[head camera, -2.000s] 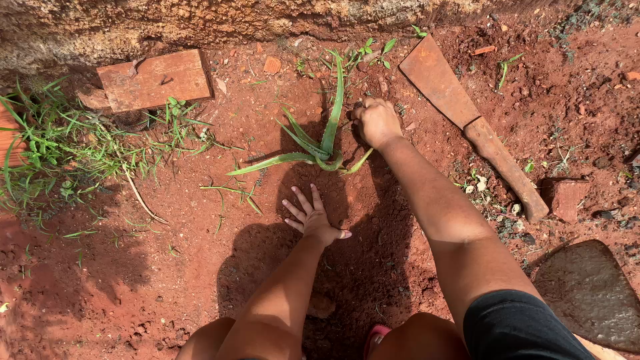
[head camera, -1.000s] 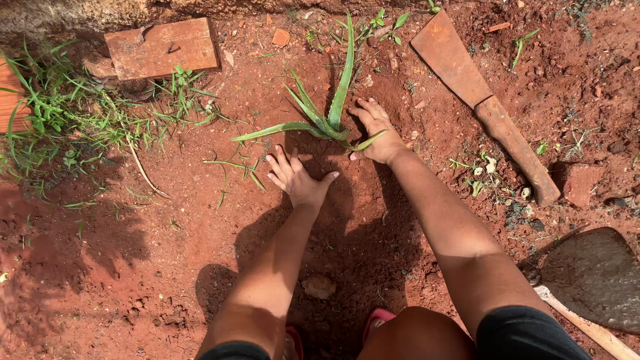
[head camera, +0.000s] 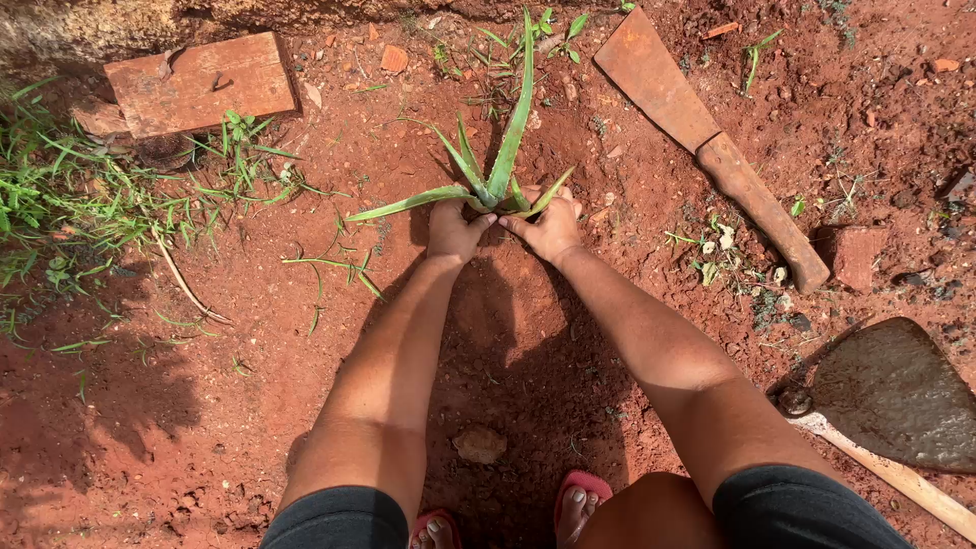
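An aloe plant (head camera: 509, 156) with several long green leaves stands in reddish soil at the upper middle. Around its base, my left hand (head camera: 454, 231) lies on the left and my right hand (head camera: 552, 226) on the right, thumbs almost meeting in front. The lower leaves pass over the fingers, so parts of both hands are hidden. Whether the fingers grip the plant or press the soil beside it cannot be told.
A rusty machete (head camera: 709, 137) with a wooden handle lies upper right, beside a brick piece (head camera: 858, 255). A hoe (head camera: 896, 396) lies lower right. Upper left are a brick-like block (head camera: 202, 85) and grass (head camera: 69, 202). A stone (head camera: 479, 444) lies near my feet.
My left hand has moved up from the soil below the plant to the left of its base. My right hand, earlier on the soil at the plant's right, is now close against the base.
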